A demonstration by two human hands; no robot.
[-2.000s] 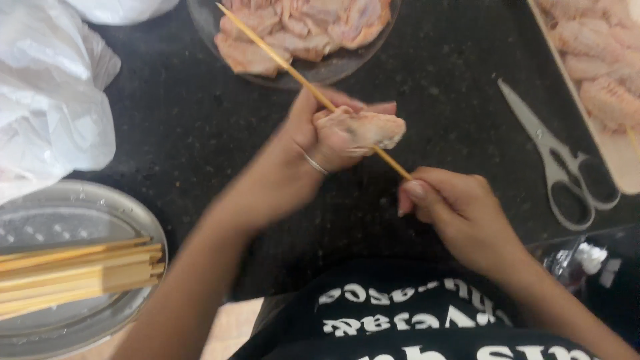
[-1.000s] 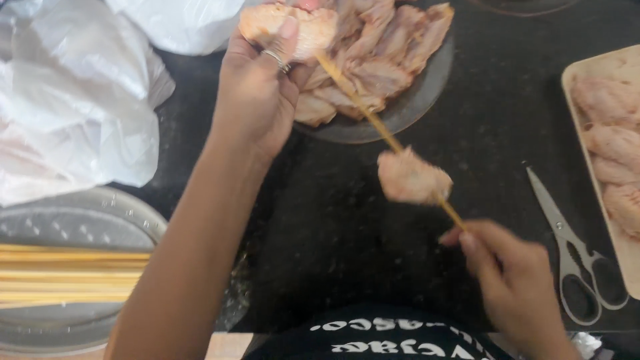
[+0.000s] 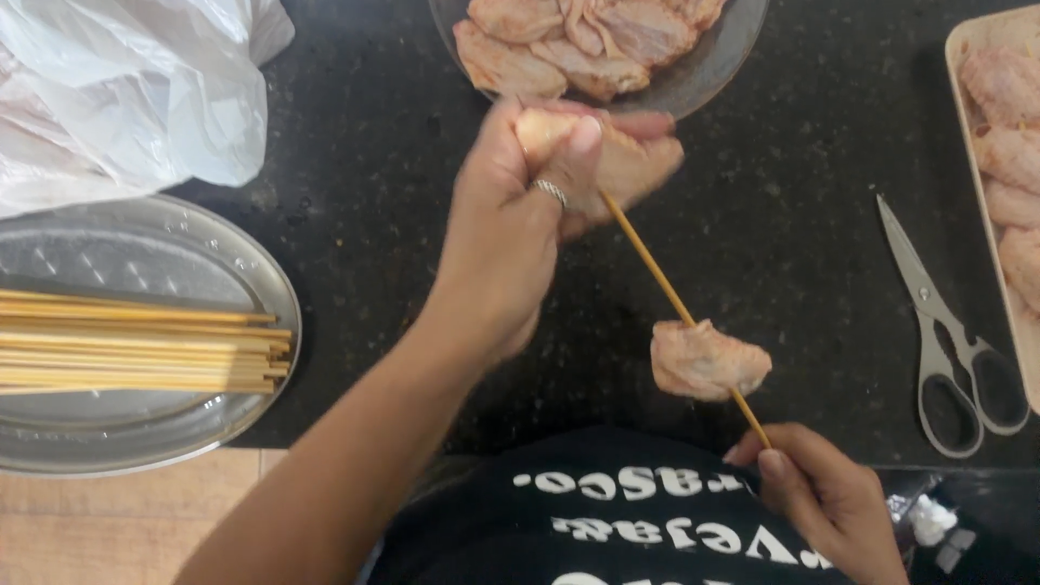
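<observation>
My right hand pinches the lower end of a wooden skewer. One piece of raw chicken, which looks like wing, is threaded on the skewer a short way above those fingers. My left hand, with a ring on it, holds a second raw chicken piece at the skewer's upper end. The skewer's tip is hidden by that piece and the hand. Just beyond my left hand, a clear glass dish holds several more raw chicken pieces.
An oval metal platter with a bundle of wooden skewers lies at left, below white plastic bags. Kitchen scissors lie on the dark stone counter at right. Beside them a tray holds raw chicken.
Two seconds ago my left hand was at the threaded piece; since one second ago it holds another piece at the skewer's upper end. The view has shifted.
</observation>
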